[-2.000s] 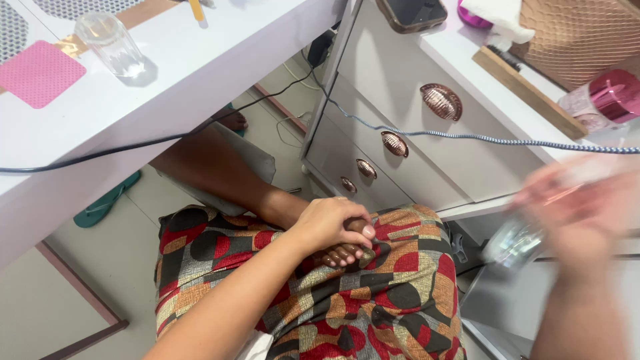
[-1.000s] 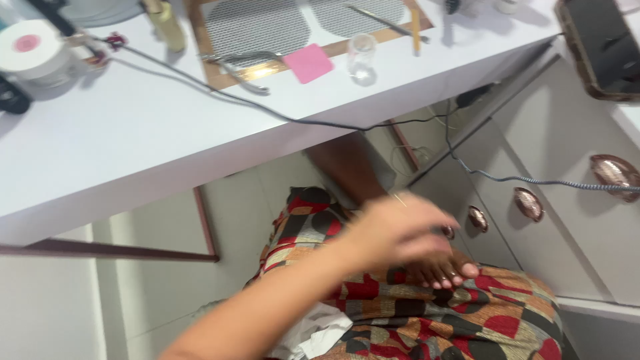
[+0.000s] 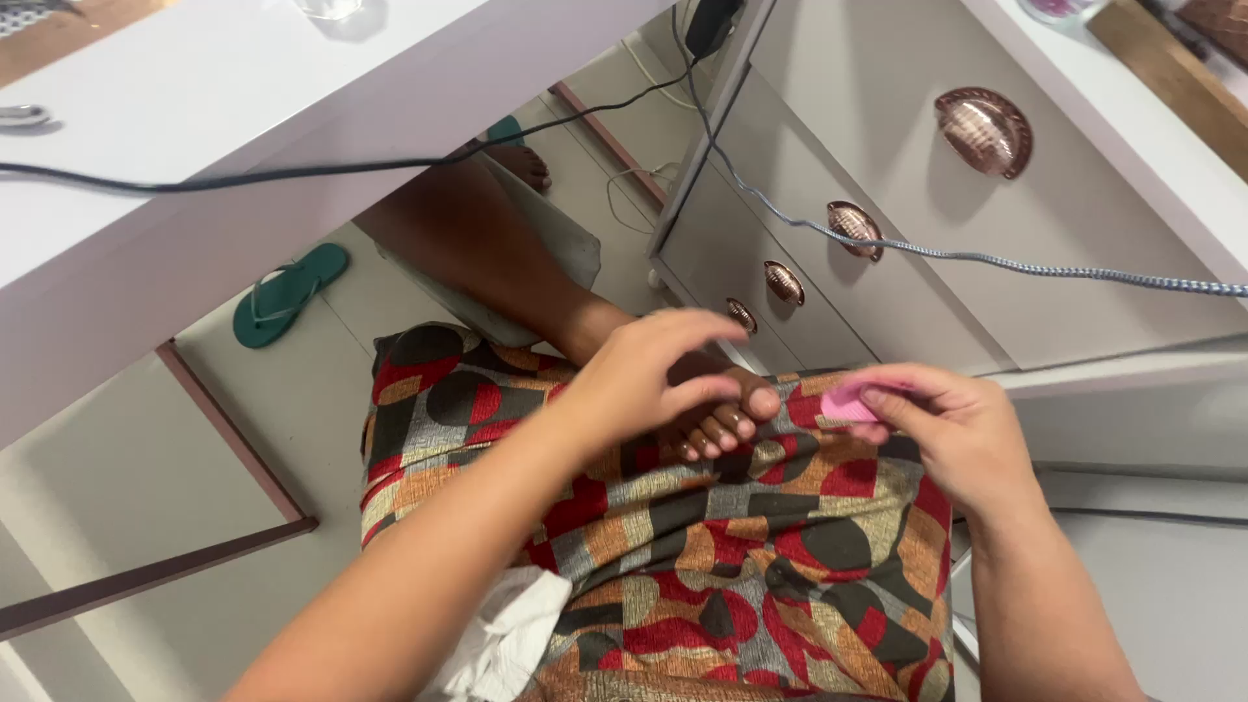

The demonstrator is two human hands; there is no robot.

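Note:
Another person's bare foot (image 3: 717, 424) rests on a patterned cloth (image 3: 721, 585) spread over my lap. My left hand (image 3: 648, 375) is at the foot, fingers and thumb apart on either side of it and slightly blurred; whether it touches the skin is hard to tell. Just right of the toes, my right hand (image 3: 951, 424) pinches a pink pad (image 3: 850, 402) between thumb and fingers. A crumpled white tissue or cloth (image 3: 507, 634) lies by my left forearm.
A white tabletop (image 3: 195, 107) crosses the upper left, with a black cable (image 3: 292, 175) along its edge. White drawers with copper-coloured handles (image 3: 985, 132) stand at upper right, a braided cable (image 3: 975, 255) hanging before them. A green flip-flop (image 3: 288, 295) lies on the floor.
The pink pad, on the tabletop in both earlier frames, is now in my right hand. Two seconds ago that hand held a clear container and my left hand lay on the foot.

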